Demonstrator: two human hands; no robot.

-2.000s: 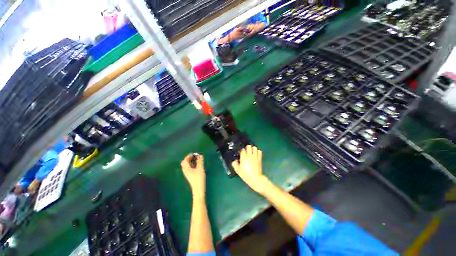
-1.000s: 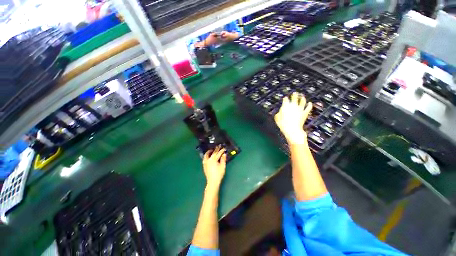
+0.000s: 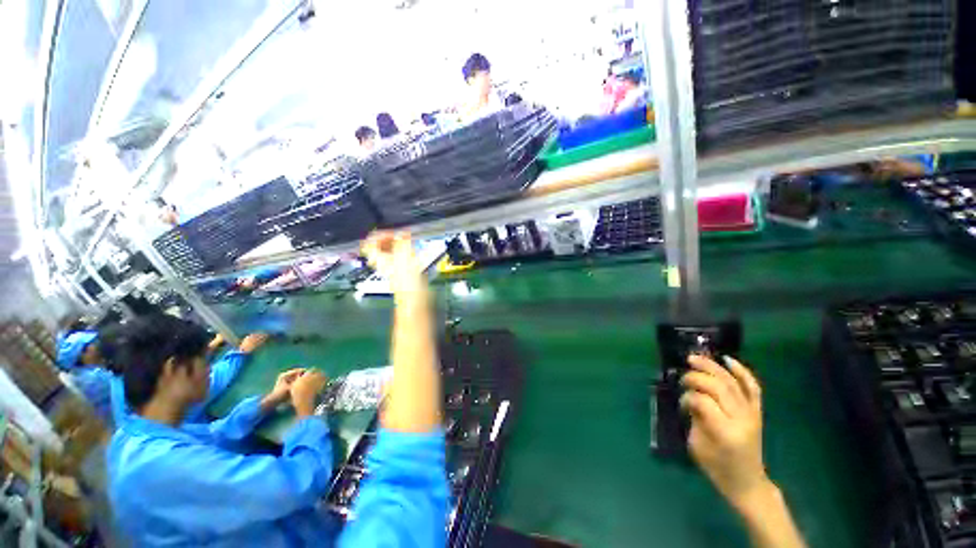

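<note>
The black assembly fixture (image 3: 671,417) stands on the green mat right of centre, below the metal post. My right hand (image 3: 725,417) is on it, fingers curled over its middle and hiding part of it; the red lever grip does not show. My left hand (image 3: 387,255) is raised and stretched forward, in front of the shelf edge, away from the fixture. It is blurred, and I cannot tell whether it holds anything. The left black tray (image 3: 482,428) is partly behind my left arm. The right black supply tray (image 3: 920,369) holds shiny parts in its pockets.
A person in a blue smock (image 3: 203,460) sits at the left, hands over the bench near a clear crinkled bag (image 3: 359,390). A metal post (image 3: 679,161) rises beyond the fixture. The overhead shelf (image 3: 578,194) carries black tray stacks (image 3: 455,161). A red box (image 3: 726,212) is behind the post.
The view has swung left and up. My right hand has moved from the supply tray to the fixture. My left hand has left the fixture and is stretched out forward at the left.
</note>
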